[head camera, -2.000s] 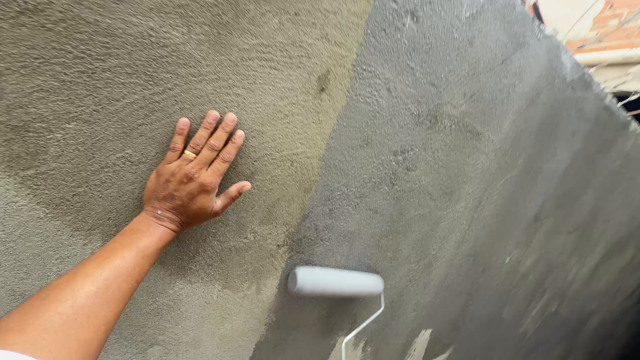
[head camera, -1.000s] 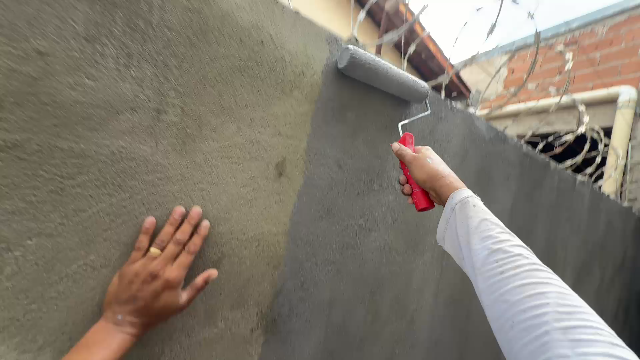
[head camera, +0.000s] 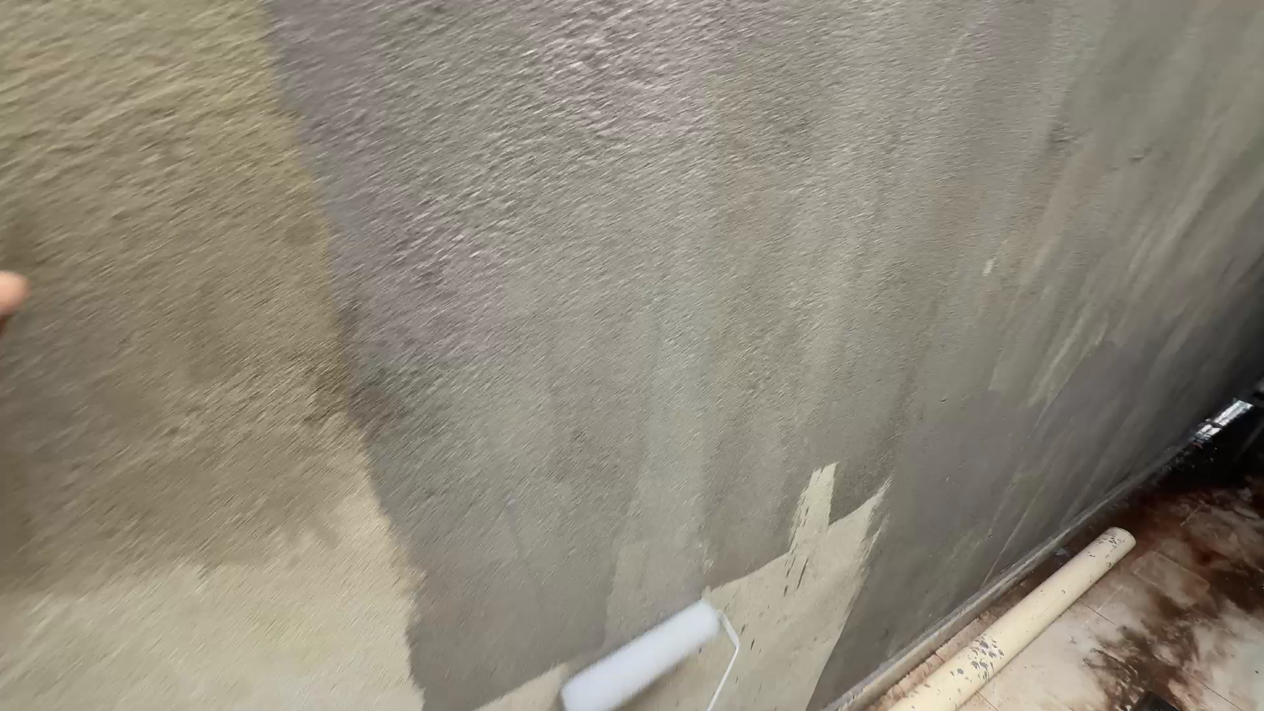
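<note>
A paint roller with a pale sleeve lies against the lower part of the rough plastered wall, at the bottom of the view. Its thin wire frame runs down past the bottom edge; the handle and my right hand are out of view. Only a blurred fingertip of my left hand shows at the left edge, near the uncoated tan plaster. A darker grey coat covers the wall right of a steep boundary line. Around and right of the roller is a light bare patch with ragged edges.
A cream plastic pipe, spotted with dark paint, lies along the wall's foot at the lower right. The tiled floor there has dark wet-looking stains. A dark object stands at the far right, by the wall.
The roller has come down from the wall's top edge to its lower part. My right hand has left the view, and my left hand is nearly out of it. The view has tilted down.
</note>
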